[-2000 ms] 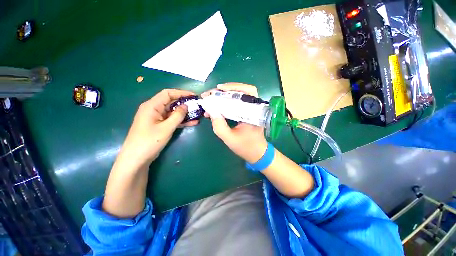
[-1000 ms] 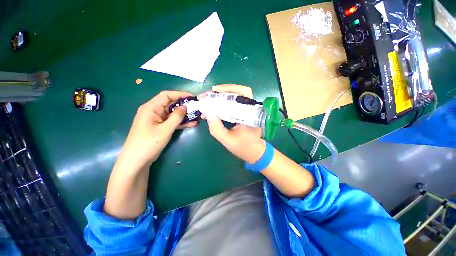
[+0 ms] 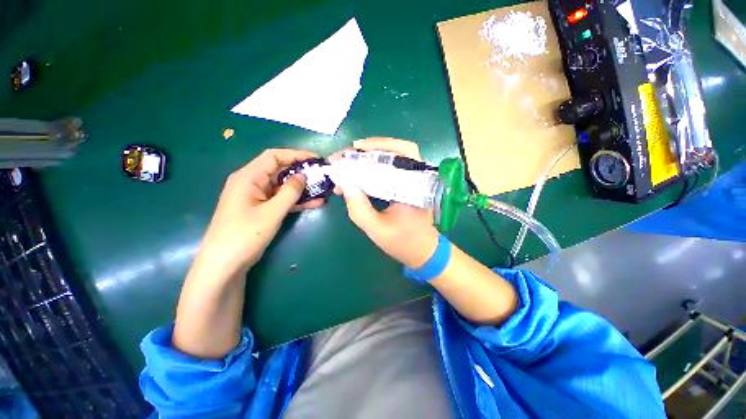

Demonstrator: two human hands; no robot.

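Observation:
My left hand grips a small black electronic unit between thumb and fingers above the green bench. Its white and silver inside faces up. My right hand grips the dispensing syringe, a fat whitish tube with a green cap at its rear and a clear air hose behind it. The syringe's front end meets the right side of the unit; the needle tip is too small to make out. A blue band is around my right wrist.
A second unit lies left, another far left. White paper and a tan crumb lie beyond my hands. Cardboard and the black controller are right. A metal rail and black tray are left.
The far-left unit has shifted further left and down. The syringe's rear moved slightly left, then back right. Both hands keep their grips.

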